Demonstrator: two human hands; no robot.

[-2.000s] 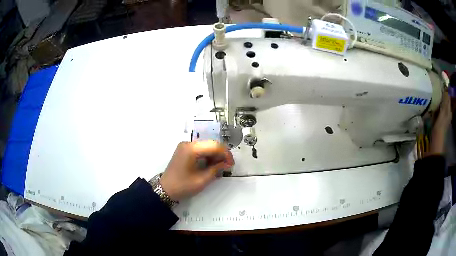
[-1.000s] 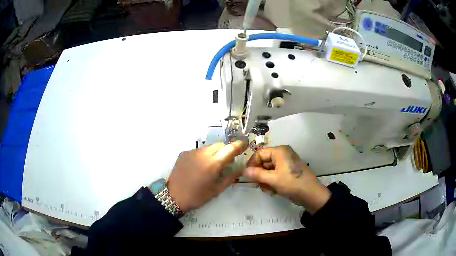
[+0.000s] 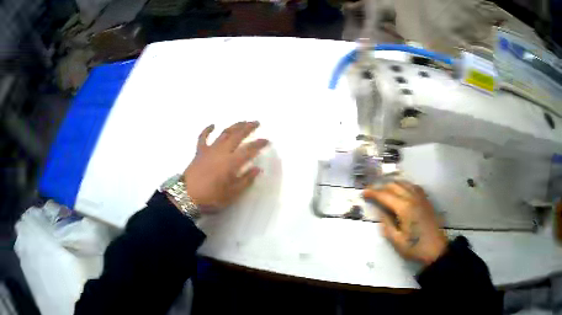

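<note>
The white sewing machine [image 3: 456,129] stands right of centre, its presser foot area [image 3: 368,161] blurred. The metal slide plate [image 3: 339,175] lies in the bed left of the needle area. My left hand [image 3: 225,166] is open with fingers spread over the white table [image 3: 296,74], holding nothing. My right hand [image 3: 410,221] is just below the presser foot, fingers curled, fingertips at the plate's right edge. Whether it holds something small cannot be seen. No cloth lies under the foot.
A blue surface [image 3: 86,129] borders the table at the left. White cloth [image 3: 58,252] is piled at the lower left. A blue tube [image 3: 394,47] arches over the machine head. A control panel [image 3: 530,67] is at the upper right.
My left hand has moved from the needle area to the left and opened. My right hand came from the machine's right end to the needle area and stays there. The view has turned left.
</note>
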